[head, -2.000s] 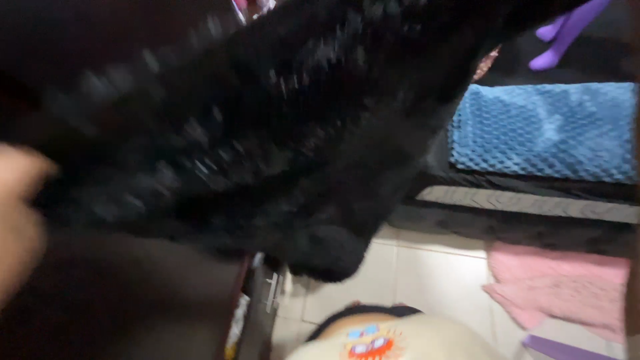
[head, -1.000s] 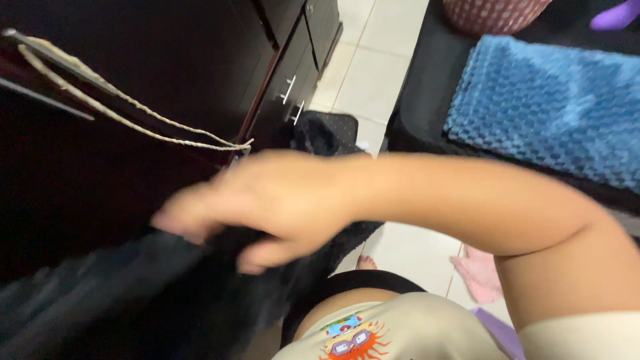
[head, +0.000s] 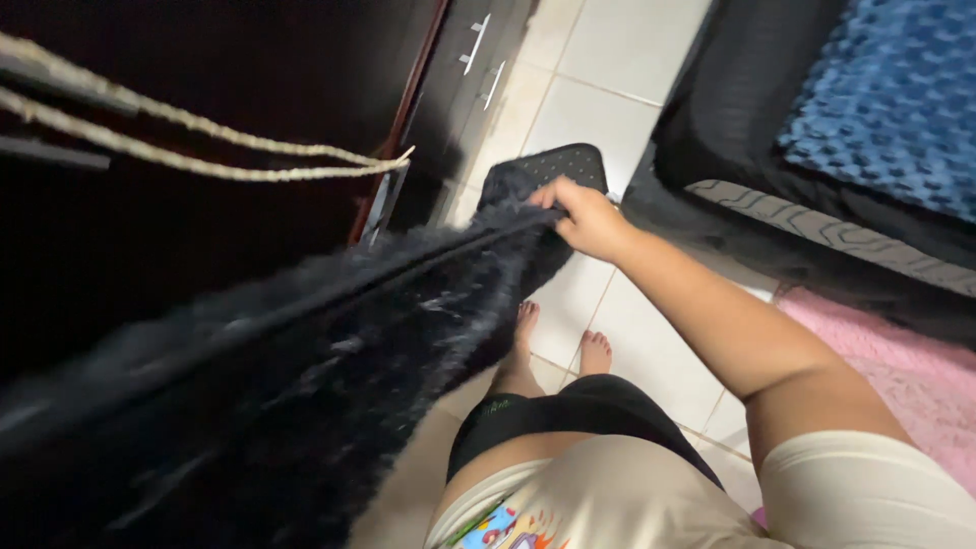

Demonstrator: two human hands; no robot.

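Observation:
A large black furry cloth (head: pixel 328 366), like a blanket or rug, stretches from the lower left toward the middle of the view. My right hand (head: pixel 583 217) grips its upper edge at the right end, fingers closed around the border. The cloth hangs down beside my legs. Behind my hand lies a dark mat or backing with small pale dots (head: pixel 572 164) on the floor, partly covered by black fur. My left hand is out of view, and so is the left end of the cloth.
Dark wooden cabinetry (head: pixel 229 61) with metal handles stands at left, a beige braided cord (head: pixel 252 156) looped from it. At right is a black padded edge (head: pixel 709 114) with a textured blue cloth (head: pixel 892 114). A pink rug (head: pixel 900 366) lies on the tiled floor (head: pixel 648 320) near my bare feet.
My right hand, blurred over the cloth one second ago, now grips its edge farther forward. The cloth, raised across the view two seconds ago, now hangs lower at the left.

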